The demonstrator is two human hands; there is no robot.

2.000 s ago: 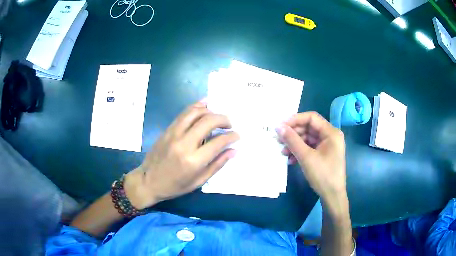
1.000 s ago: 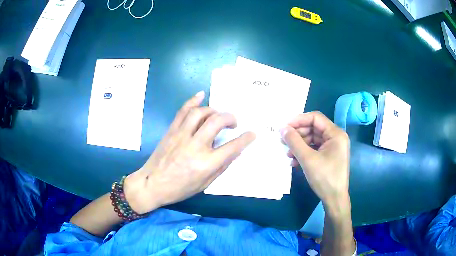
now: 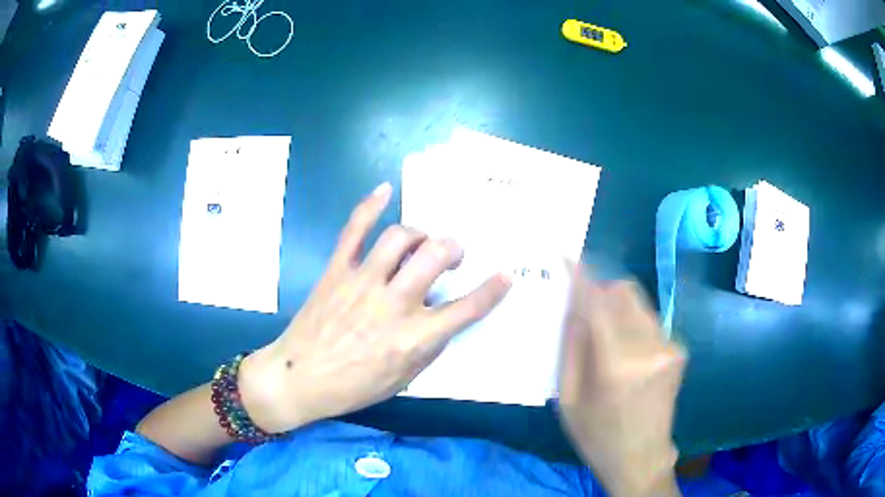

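Observation:
A loosely squared stack of white printed booklets (image 3: pixel 514 214) lies in front of me, the top sheet turned slightly. My left hand (image 3: pixel 364 315) rests spread on its left side, thumb tip beside a small dark-printed mark (image 3: pixel 532 275) on the top sheet. My left hand grips nothing. My right hand (image 3: pixel 616 364) is blurred at the stack's right edge, fingers curled; whether it holds anything cannot be seen. The light-blue label roll (image 3: pixel 711 218) stands to the right, its loose strip running down toward my right hand.
A single booklet (image 3: pixel 233 243) lies left of the stack. A small booklet stack (image 3: pixel 778 248) is right of the roll. A thick white pile (image 3: pixel 102 87), black bundle (image 3: pixel 39 199), rubber bands (image 3: pixel 254 24) and yellow device (image 3: pixel 594 35) lie farther out. Blue sleeves show at the lower right.
My right hand has moved down and its fingers have turned away from the printed mark. My left thumb has shifted slightly right, nearer the mark. The roll's strip shows more clearly.

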